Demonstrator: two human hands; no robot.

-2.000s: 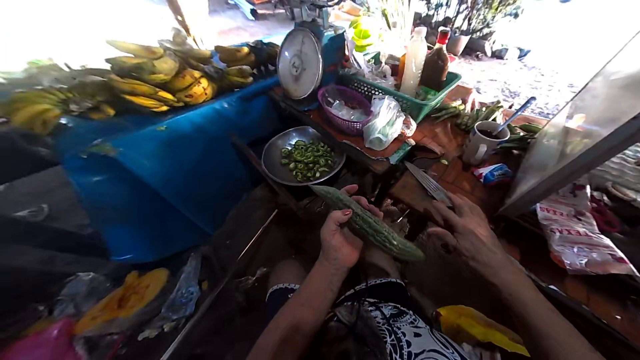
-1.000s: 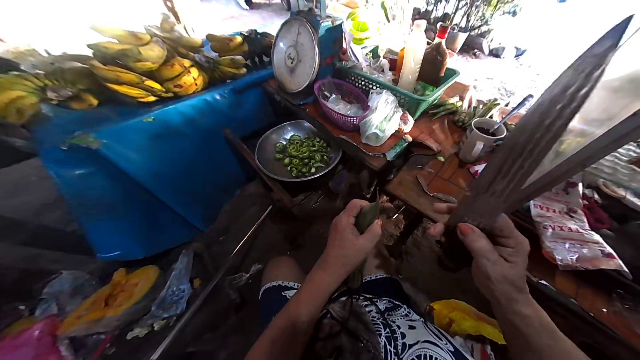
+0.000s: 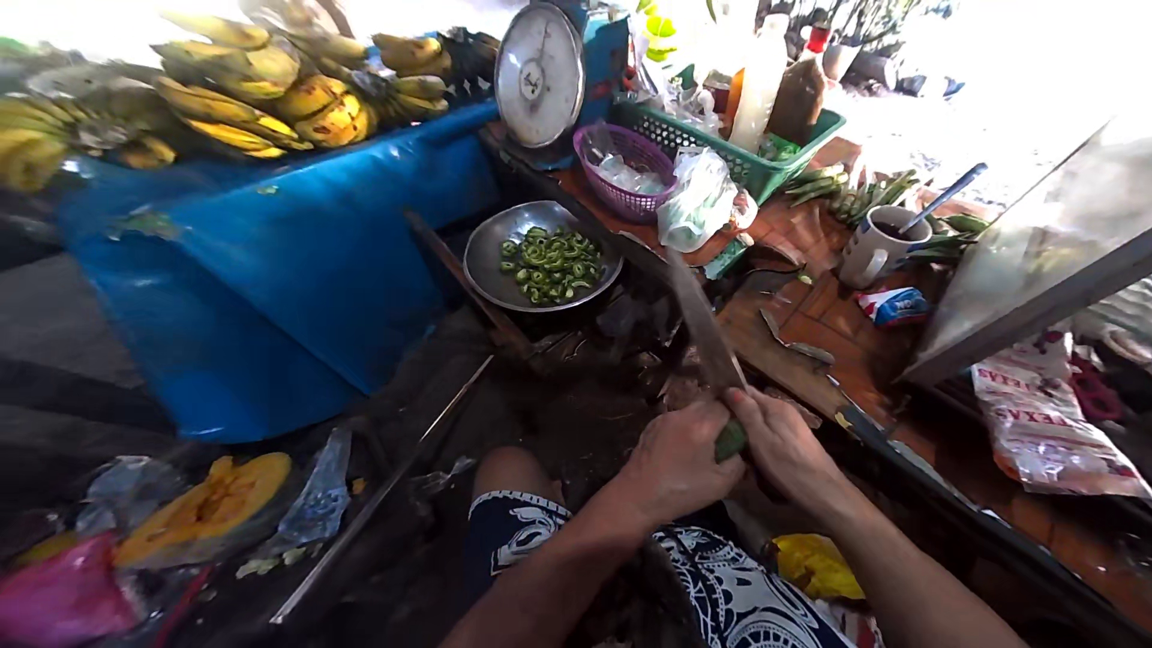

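Note:
My left hand (image 3: 688,459) is closed around a green, elongated gourd (image 3: 732,440), of which only a small part shows between my hands. My right hand (image 3: 785,447) grips a knife (image 3: 708,333) close against the gourd, its blade pointing up and away toward the basin. The knife's handle is hidden by my fingers. Beyond my hands, a round metal basin (image 3: 486,261) holds many sliced green pieces (image 3: 553,264).
A blue-covered stand (image 3: 297,261) bears bananas (image 3: 234,72) at left. Behind the basin are a dial scale (image 3: 540,76), a purple basket (image 3: 621,200) and a green basket (image 3: 765,180). A mug (image 3: 880,247) stands on the tiled surface. Cut squash (image 3: 216,504) lies lower left.
The knife, raised high at right one second ago, has come down and left to the gourd. My hands are now together. Two seconds ago the gourd lay lengthwise in view across my left hand.

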